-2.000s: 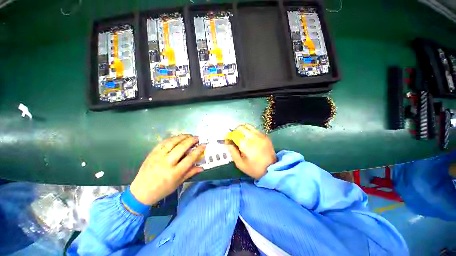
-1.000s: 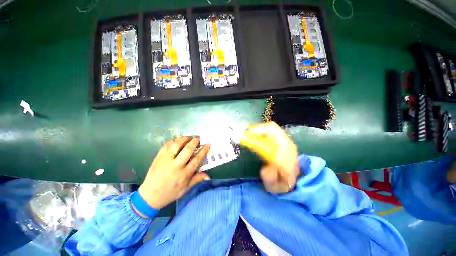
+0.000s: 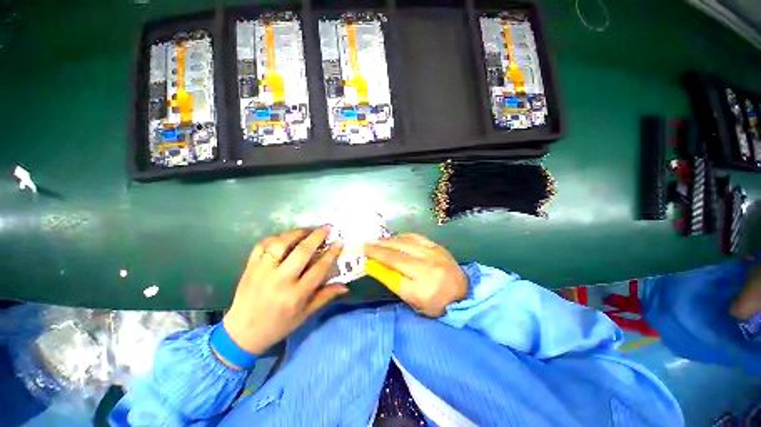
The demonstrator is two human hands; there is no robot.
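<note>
A phone mid-frame [image 3: 351,263] lies on the green mat in front of me, its upper part washed out white by glare. My left hand [image 3: 279,288] rests with its fingers on the frame's left side; a blue band is on the wrist. My right hand [image 3: 420,272] is at the frame's right side and holds a yellow hand tool [image 3: 384,274] under its fingers. The tool's tip is hidden. The black foam tray [image 3: 434,143] behind holds several phones with orange flex strips; its fourth slot holds none. A black coaxial cable bundle [image 3: 495,190] with gold ends lies before the tray.
White scraps lie at the left [image 3: 24,178] and near the front edge [image 3: 151,291]. Clear plastic bags [image 3: 79,346] are below left. Black and striped parts [image 3: 699,196] and another tray [image 3: 738,125] are at the right. Another person's blue sleeve [image 3: 697,313] is at lower right.
My right hand was lifted off to the right, blurred, a second ago and is now back on the frame with the yellow tool. My left hand has stayed on the frame.
</note>
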